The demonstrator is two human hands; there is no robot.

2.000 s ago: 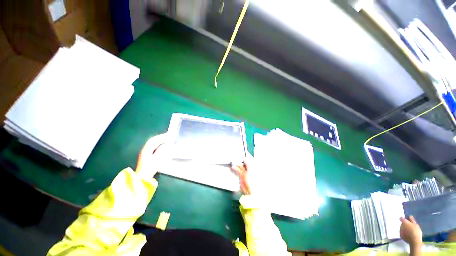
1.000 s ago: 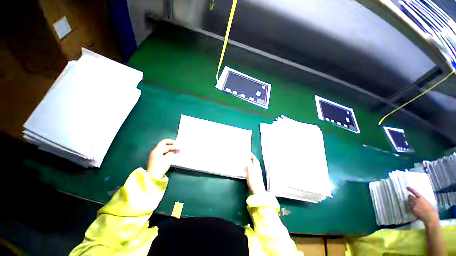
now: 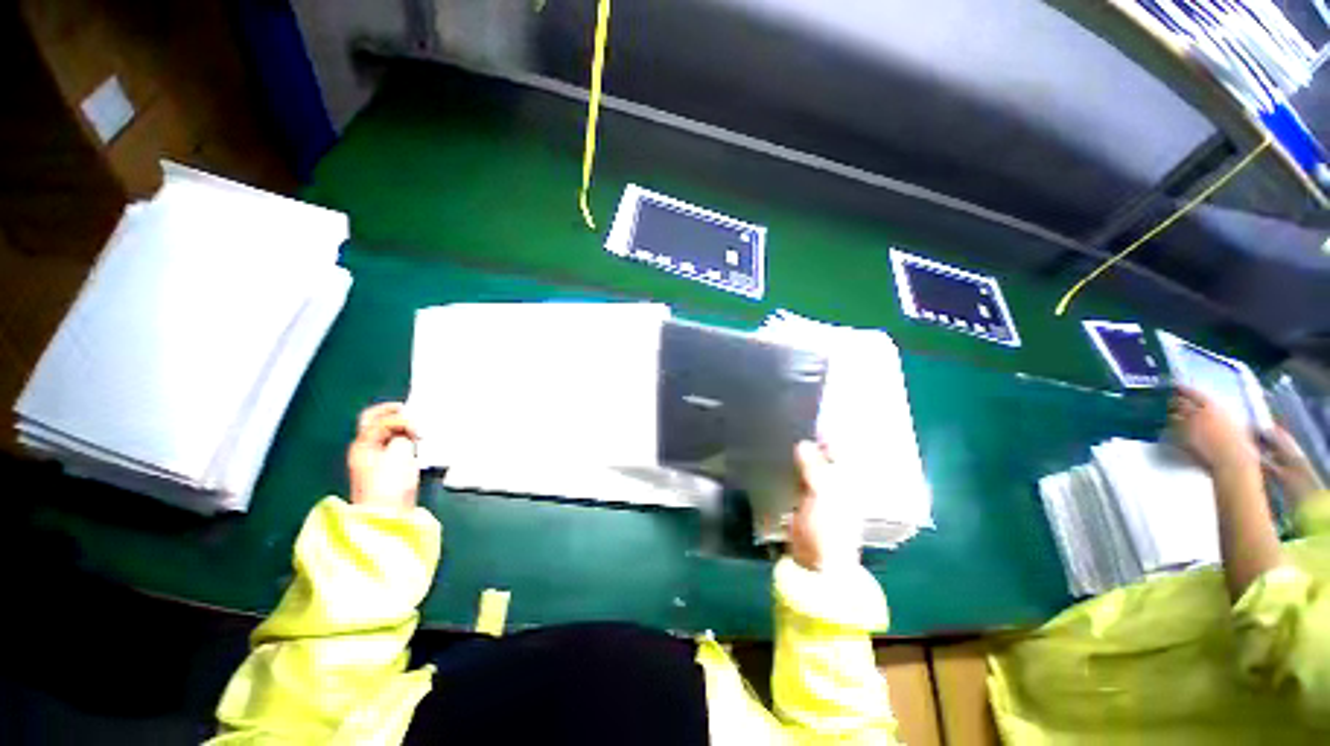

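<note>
A plain white sleeve [image 3: 540, 382] lies in the middle of the bench, with another white layer showing under its lower edge. My left hand [image 3: 385, 452] holds its left edge with fingers bent. A dark grey tablet [image 3: 729, 394] with a small light mark, partly blurred, lies between the sleeve and the right-hand white stack, covering the left part of that stack [image 3: 881, 423]. My right hand [image 3: 817, 503] holds the tablet at its lower right. Whether the tablet's left edge is inside the sleeve cannot be told.
A left-hand white stack [image 3: 190, 335] stands near a brown carton [image 3: 146, 146]. Printed screen cards [image 3: 691, 241] lie along the back. A yellow cord [image 3: 594, 131] hangs over the bench. At right, a person in yellow [image 3: 1152, 656] holds a tablet [image 3: 1214, 379] above upright white pieces [image 3: 1116, 517].
My right hand has moved right and now holds a dark tablet that did not show one second ago. My left hand stays at the sleeve's left side. The neighbour has lifted a tablet.
</note>
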